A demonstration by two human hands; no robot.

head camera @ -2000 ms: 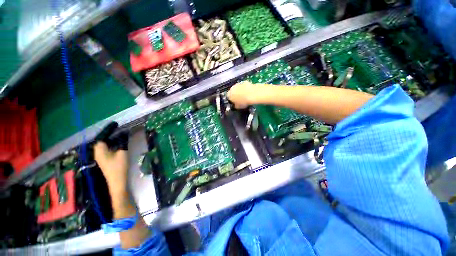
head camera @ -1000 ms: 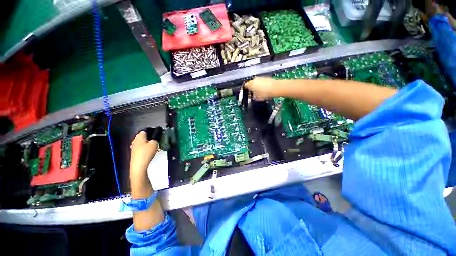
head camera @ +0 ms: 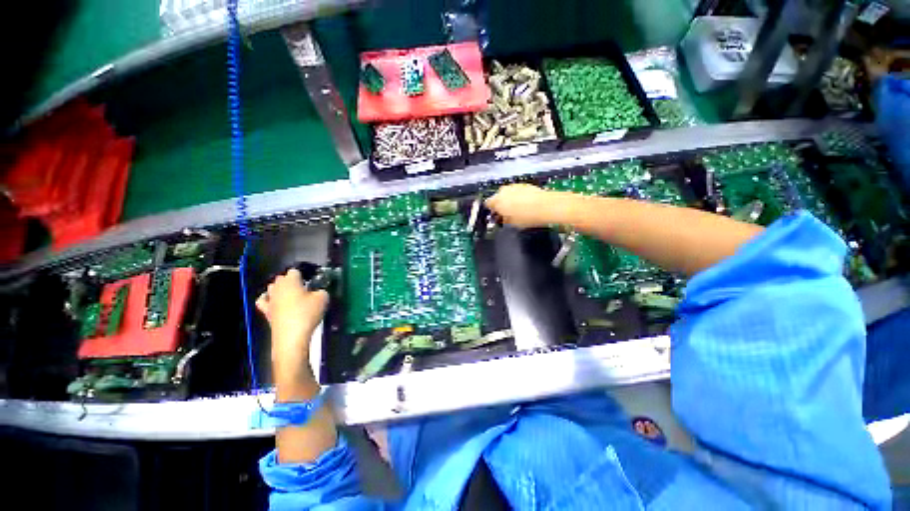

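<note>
A large green circuit board lies in a black carrier in front of me on the line. My left hand, with black coverings on the fingers and a blue wrist band, is at the carrier's left edge. Its fingers are bent around a spot there, and what they touch is hidden. My right hand is at the carrier's upper right corner, beside a small silver clip. Its fingertips are dark and small, so its grip cannot be told. Greenish clips lie along the carrier's near edge.
Left is another carrier with a red tray holding small green boards. More boards lie right. Behind are bins of silver, tan and green parts, and another red tray. A blue coiled cord hangs left. A blue sleeve shows far right.
The view has turned and shifted. My left hand has moved from left of the carrier to its left edge. My right hand stays near the upper right corner.
</note>
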